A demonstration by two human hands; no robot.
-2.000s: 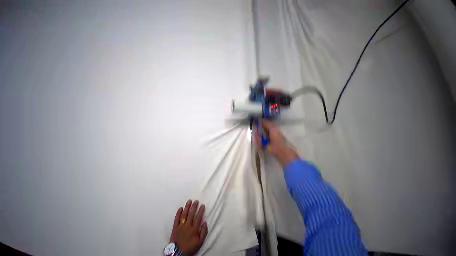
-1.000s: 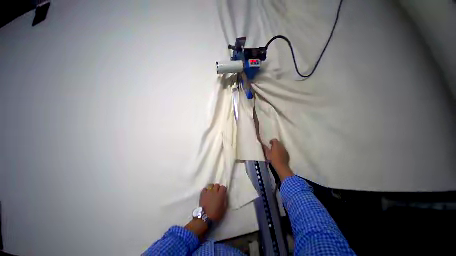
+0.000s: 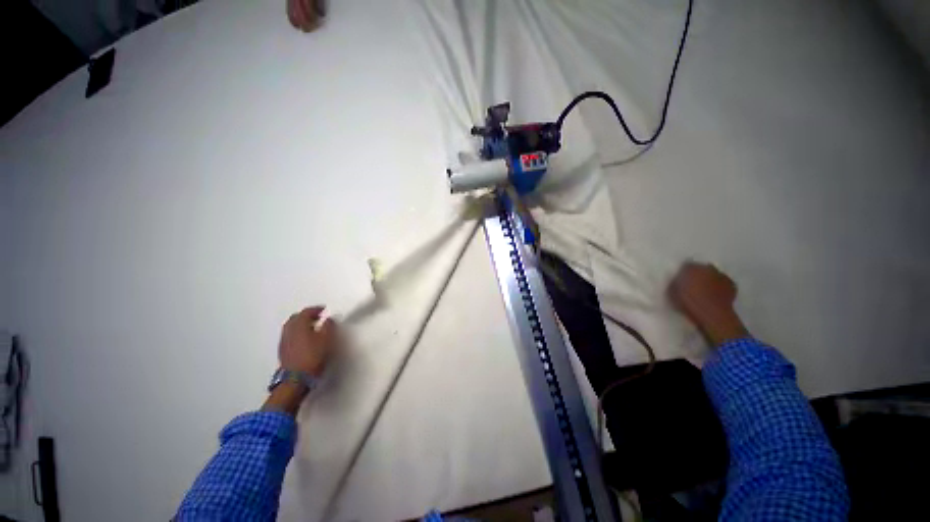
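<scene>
The white fabric ply [image 3: 204,204] covers the table and is parted below the blue end cutter [image 3: 528,173]. The cutter stands on the silver track [image 3: 546,357], which lies bare toward me; its white cylinder points left. My left hand [image 3: 306,342] pinches the left ply's cut edge, which runs up to the cutter. My right hand [image 3: 704,291], blurred, is closed on the right ply's edge, partly hidden by the fingers. Neither hand touches the cutter. A smooth white lay [image 3: 469,408] shows between the left ply and the track.
The black power cable [image 3: 668,87] runs from the cutter to the top edge. Another person's hand [image 3: 305,12] is at the far edge. A small black rectangle [image 3: 100,71] lies at far left, and a dark bar [image 3: 48,479] at lower left. A thin brown cord curves right of the track.
Both hands have moved apart, drawing the cut edges outward and baring more track. My right hand earlier let go of the cutter. The other person's hand has come into view.
</scene>
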